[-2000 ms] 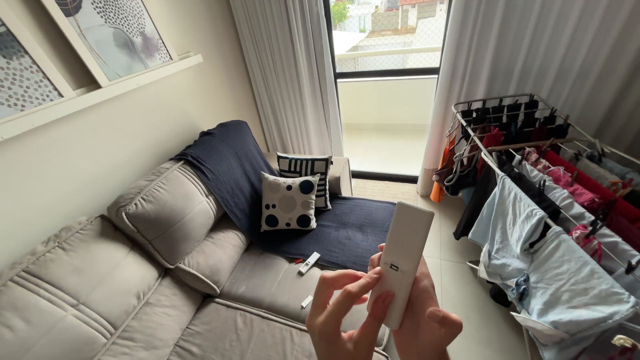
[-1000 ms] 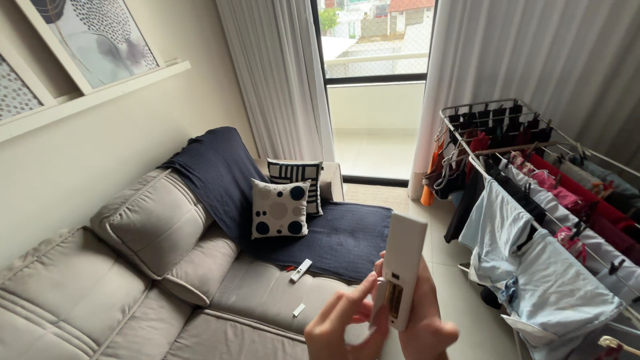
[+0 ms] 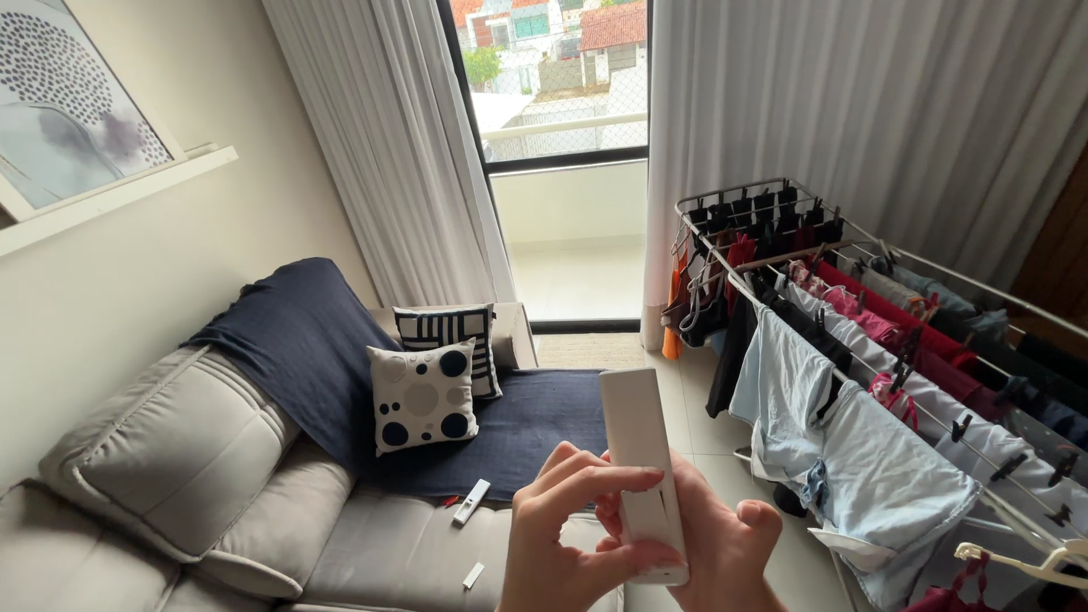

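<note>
A slim white plastic device (image 3: 639,425), like a remote control, stands tilted in front of me. My right hand (image 3: 718,531) holds it from behind and the right side. My left hand (image 3: 565,518) pinches a small white cover (image 3: 643,514) at the lower part of the device, fingertips on its upper end and thumb low down. The cover lies almost flush, with a thin dark gap along its edge. On the grey sofa seat lie another white device (image 3: 471,502) with an opening in it, a small red item (image 3: 450,501) beside it, and a small white piece (image 3: 473,576).
The grey sofa (image 3: 382,544) carries a navy throw (image 3: 535,425), a dotted cushion (image 3: 423,396) and a striped cushion (image 3: 450,340). At right stands a metal drying rack (image 3: 748,293) hung with clothes. A picture ledge (image 3: 119,197) runs along the left wall, and a glass door (image 3: 569,238) is behind.
A second ago a compartment in the lower part of the device showed uncovered; now the white cover lies over it under my left fingers. The view has shifted somewhat.
</note>
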